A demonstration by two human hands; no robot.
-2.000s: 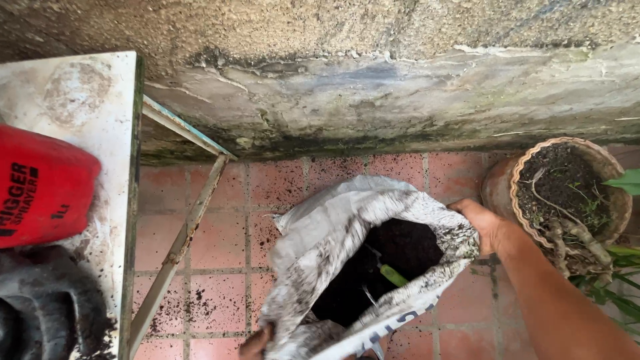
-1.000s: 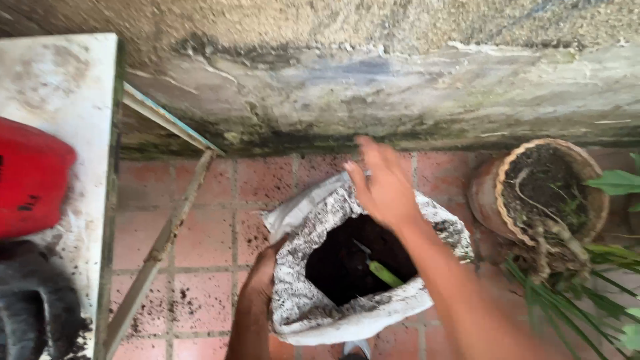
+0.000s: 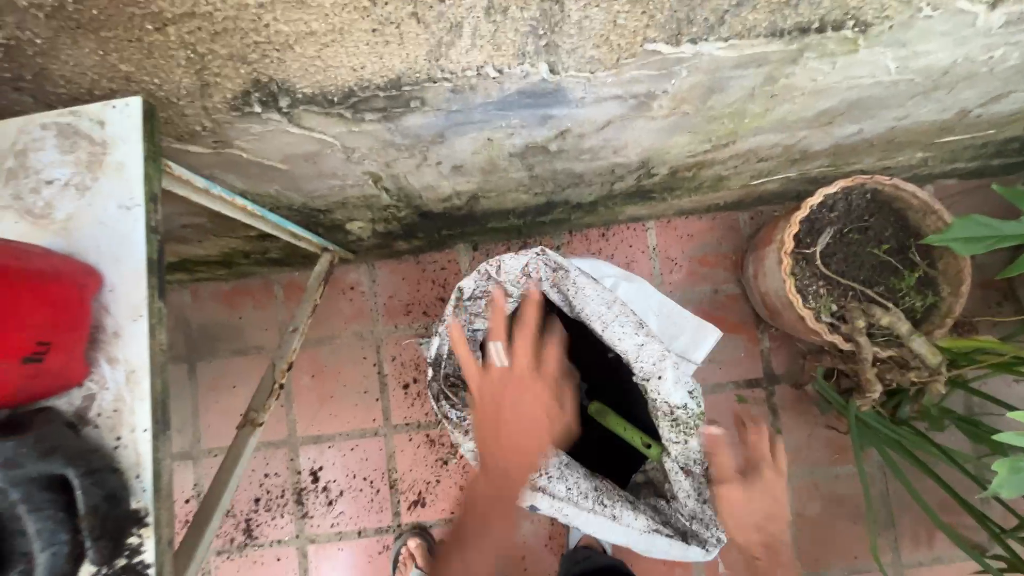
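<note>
A white woven sack with a rolled, soil-specked rim stands on the tiled floor with its mouth facing up. Dark soil lies inside, and a tool's green handle rests there, its far end hidden in shadow. My left hand, with a light band on one finger, is spread over the left side of the sack's mouth and holds nothing. Just off the sack's right side is my right hand, blurred, its fingers apart and empty. Whether either hand touches the rim is unclear.
A terracotta pot with a woody plant stands at right, long green leaves below it. At left, a white tabletop on a rusty metal frame holds a red sprayer and a black plastic object. A stained wall runs behind.
The right hand has moved from over the sack's mouth to its right side. My left hand has gone from the sack's left side to over its opening. The sack has turned, its loose flap now at upper right.
</note>
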